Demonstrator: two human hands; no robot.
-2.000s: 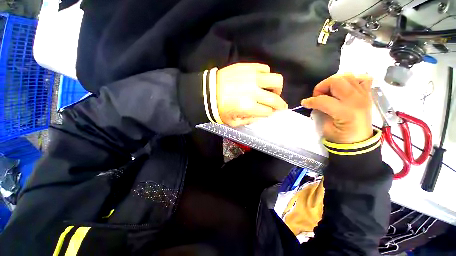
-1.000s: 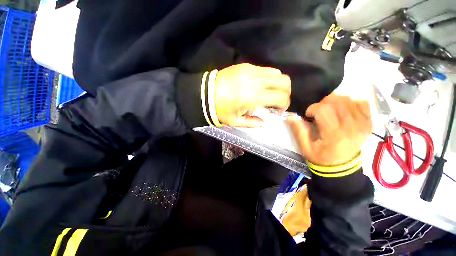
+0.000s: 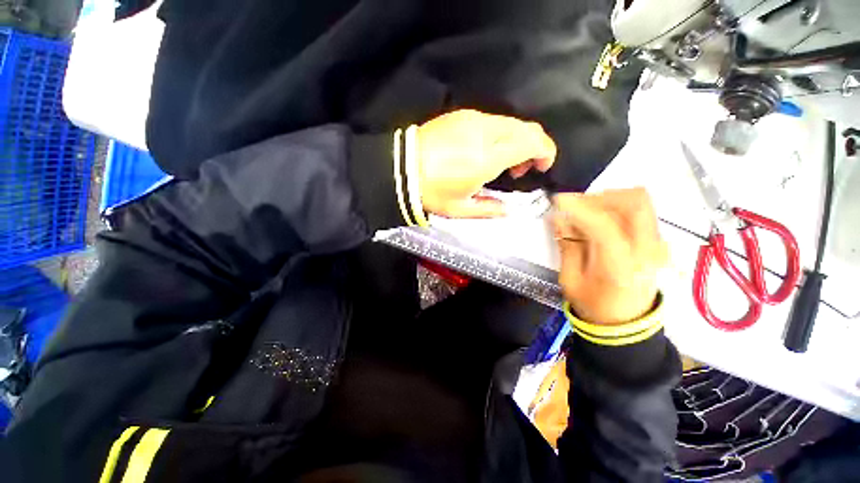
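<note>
The black fabric garment piece (image 3: 396, 66) is spread over the table beyond my hands. My left hand (image 3: 481, 160) is bent over its near edge, with the fingers curled; what they pinch is partly hidden. My right hand (image 3: 608, 250) is close to it on the right, slightly blurred, its fingertips near a small pale and dark bit of material (image 3: 539, 200). I cannot tell whether the right fingers hold it. The red-handled scissors (image 3: 724, 222) lie to the right of my right hand.
The sewing machine (image 3: 698, 33) stands at the top right, with a dark ribbed knob (image 3: 750, 99) below. A screwdriver (image 3: 803, 311) lies beyond the scissors. A measuring scale (image 3: 471, 269) runs along the near table edge. A blue crate (image 3: 42, 141) is at left; black pieces with white lines (image 3: 735, 420) hang lower right.
My right hand has moved left towards my left hand, uncovering more of the scissors. My left hand has stayed at nearly the same spot. The view has shifted slightly.
</note>
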